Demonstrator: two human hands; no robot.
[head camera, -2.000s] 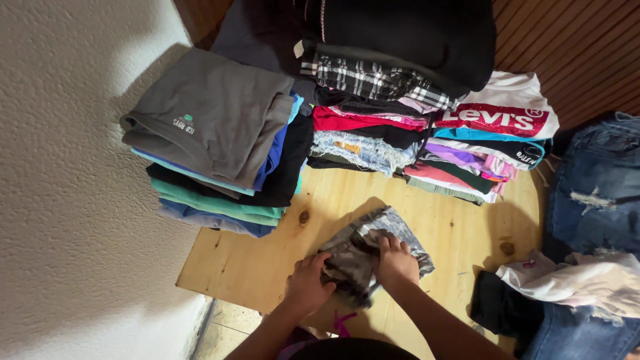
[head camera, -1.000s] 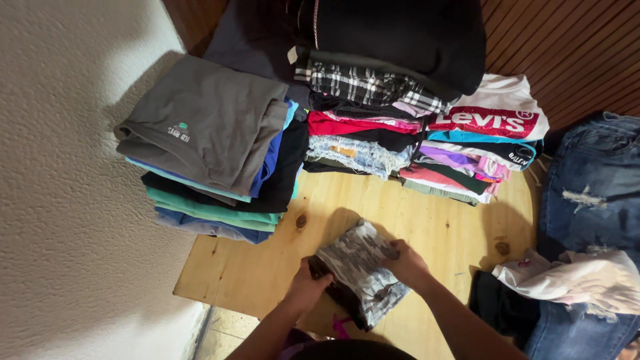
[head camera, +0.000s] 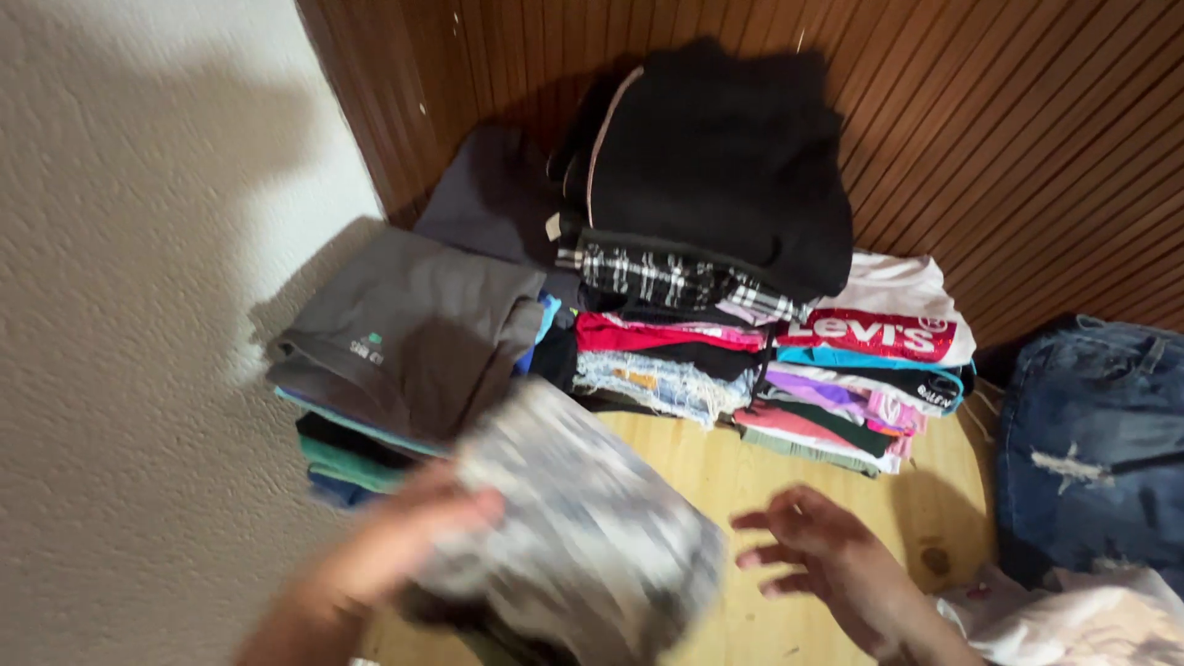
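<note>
My left hand (head camera: 416, 532) grips the left edge of a folded grey camouflage-patterned garment (head camera: 583, 518), which is lifted and blurred by motion. Right of the garment, my right hand (head camera: 814, 555) is apart from it, fingers spread and holding nothing. Beyond the left hand is a stack topped by a folded grey shirt (head camera: 416, 324). Farther back, a folded black garment (head camera: 721, 166) lies over a black-and-white plaid one (head camera: 675, 277), above red cloth and frayed light denim (head camera: 657, 384). To their right, a white Levi's shirt (head camera: 888, 305) tops another stack of folded clothes.
The stacks stand on a light wooden tabletop (head camera: 934, 518). A textured pale wall (head camera: 139, 370) rises at the left, and brown slatted wood panelling (head camera: 1017, 139) at the back. At the right lie ripped blue jeans (head camera: 1091, 444) and a rumpled whitish garment (head camera: 1073, 620).
The camouflage garment, held in both hands over the tabletop before, is now raised in my left hand alone. My right hand has let go of it. The view has tipped up toward the panelling.
</note>
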